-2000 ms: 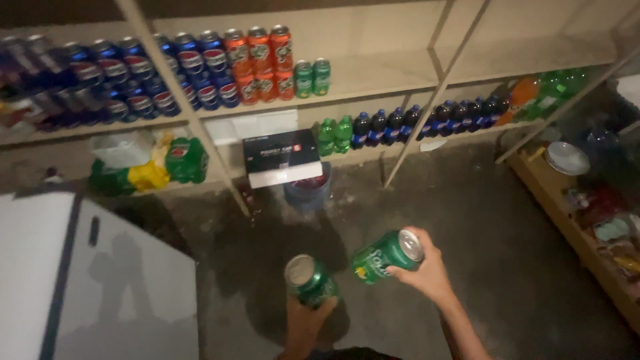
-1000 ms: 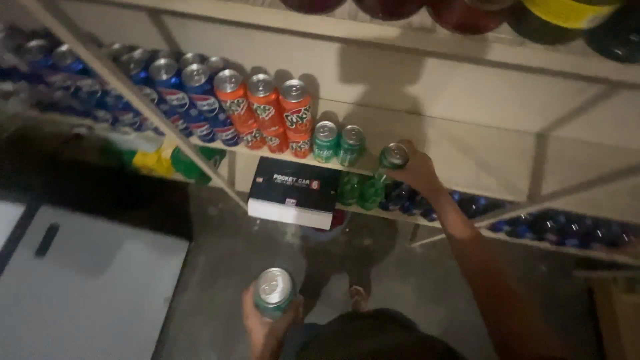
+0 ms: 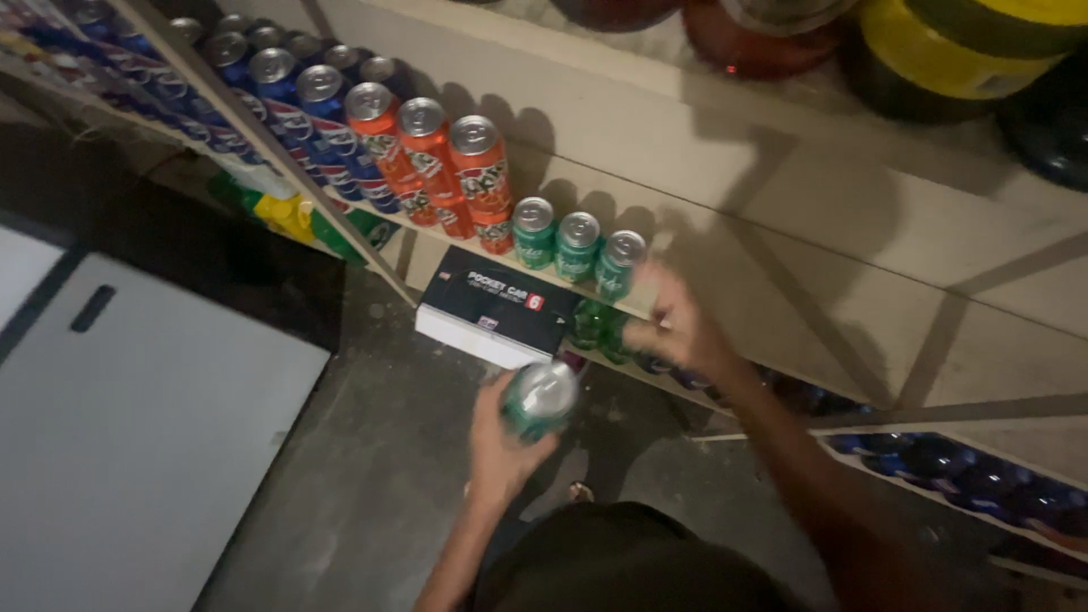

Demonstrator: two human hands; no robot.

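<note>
My left hand is closed around a green soda can, held upright over the floor in front of the shelf. My right hand, blurred, is just right of the end can in a row of three green cans on the shelf; its fingers are apart and nothing shows between them. The other two green cans are the middle one and the left one. Orange soda cans, stacked two high, stand left of them, and blue Pepsi cans farther left.
A black and white box juts out below the shelf edge, beside green bottles. Dark bottles line the lower shelf at right. A diagonal shelf post crosses at left, above a white appliance. Large containers sit overhead.
The right hand has let go of its green can, which now stands as third in the row; one second ago two stood there. The left hand's can has moved nearer the box.
</note>
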